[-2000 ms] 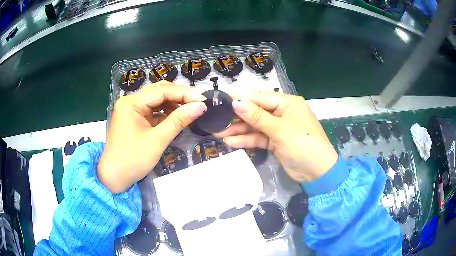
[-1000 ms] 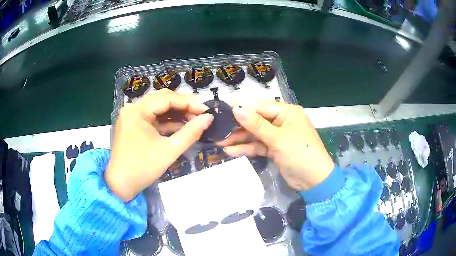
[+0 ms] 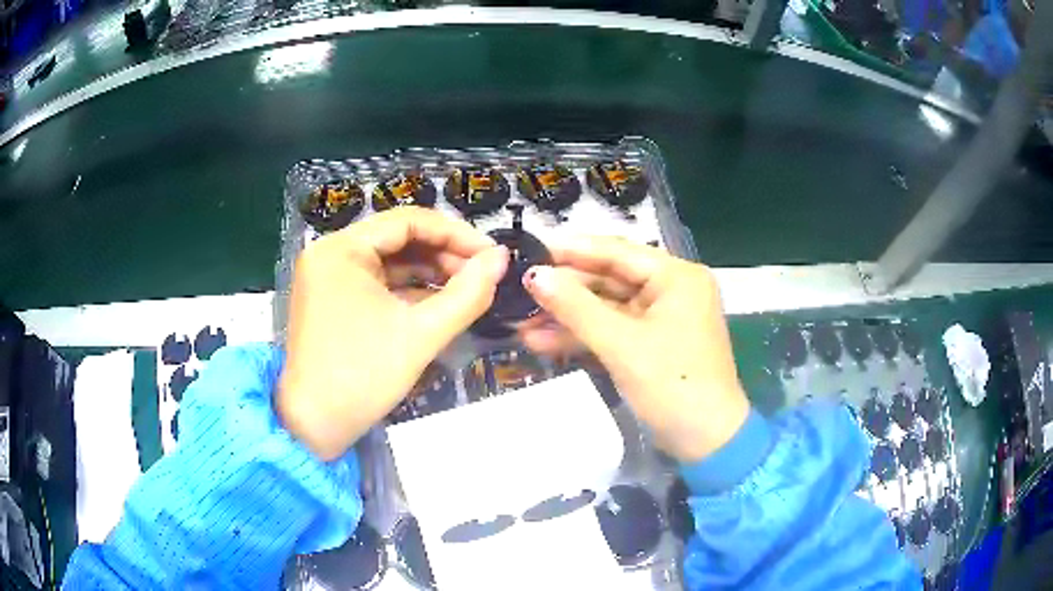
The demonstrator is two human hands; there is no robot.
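A round black display module (image 3: pixel 520 281) with a short connector tail pointing away from me is held over the clear blister tray (image 3: pixel 681 231). My left hand (image 3: pixel 387 312) pinches its left edge between thumb and fingers. My right hand (image 3: pixel 641 335) has its thumb on the module's right part, with fingers at and behind the edge. The module's face looks plain black. A white release liner sheet (image 3: pixel 508 456) with two dark discs near its lower part lies over the tray's near half. Modules with gold-orange circuitry (image 3: pixel 477 188) fill the tray's far row.
A second blister tray (image 3: pixel 849 381) with black discs lies at the right, a crumpled white tissue (image 3: pixel 966 364) beside it. At the left lie a white strip with black discs (image 3: pixel 177 349) and a blank white strip (image 3: pixel 104 450). A grey pole (image 3: pixel 970 173) slants at the upper right.
The view has shifted, so tray and sheet appear lower and further right. My right thumb has moved inward from the module's right edge onto its face. My left hand keeps its hold.
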